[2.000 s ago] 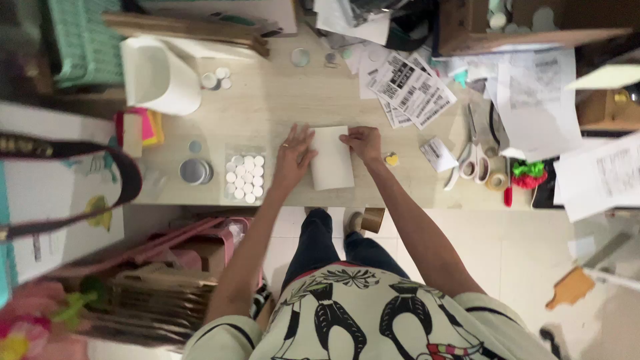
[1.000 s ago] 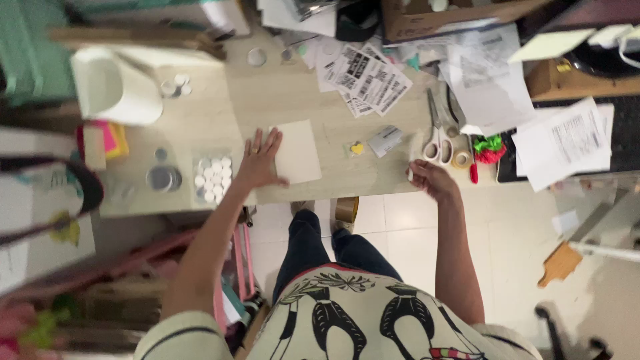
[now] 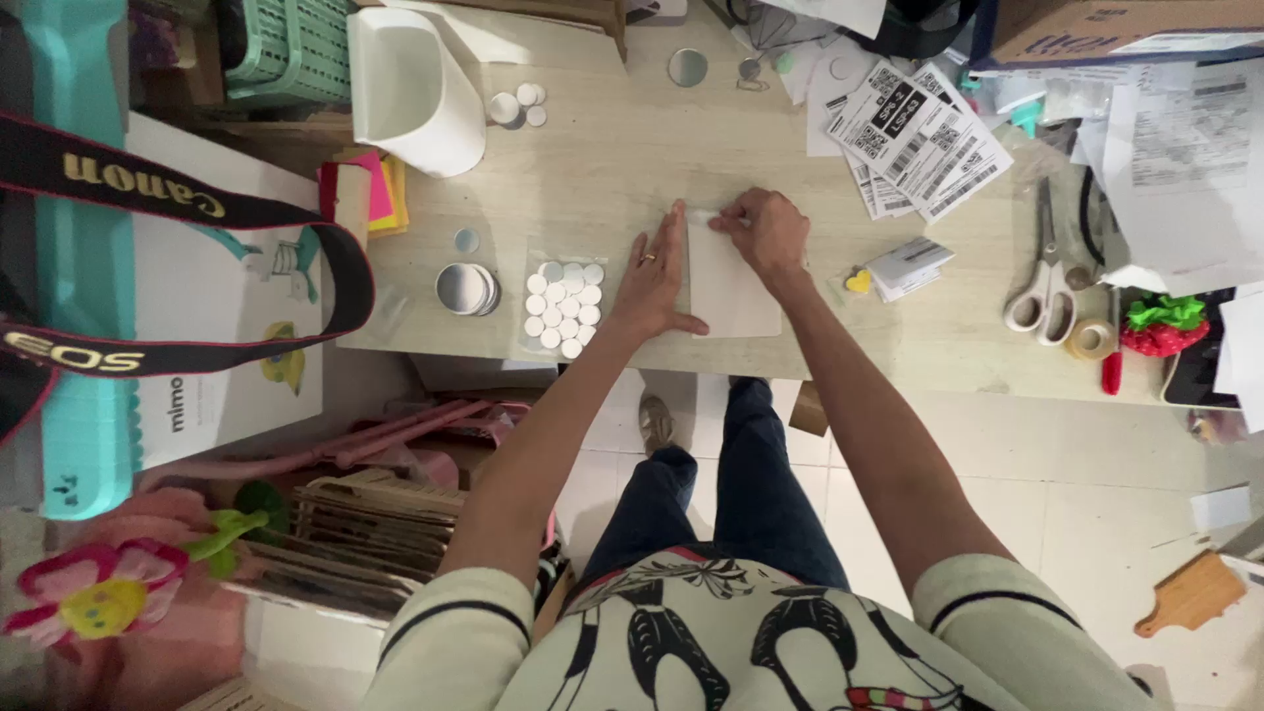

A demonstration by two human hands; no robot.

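A pale rectangular piece of paper or card (image 3: 733,296) lies on the wooden table near its front edge. My left hand (image 3: 660,281) rests along its left side, fingers stretched forward and thumb over its lower left part. My right hand (image 3: 772,232) is at its top edge, fingertips pinched at what looks like a small clear strip (image 3: 703,216), too unclear to name surely. To the left lie a clear bag of white round discs (image 3: 565,304) and a stack of round metal discs (image 3: 466,288). A yellow heart-shaped item (image 3: 858,282) and folded papers (image 3: 908,267) lie to the right.
Scissors (image 3: 1045,286), a tape roll (image 3: 1091,338) and a red strawberry-shaped item (image 3: 1165,324) are at the right. Printed labels (image 3: 904,133) lie farther back. A white container (image 3: 420,94) stands at the back left. A black camera strap (image 3: 341,276) hangs at the left.
My right hand has moved from beside the scissors, where it was one second ago, back to the top edge of the pale piece. My left hand has turned to lie along the left side.
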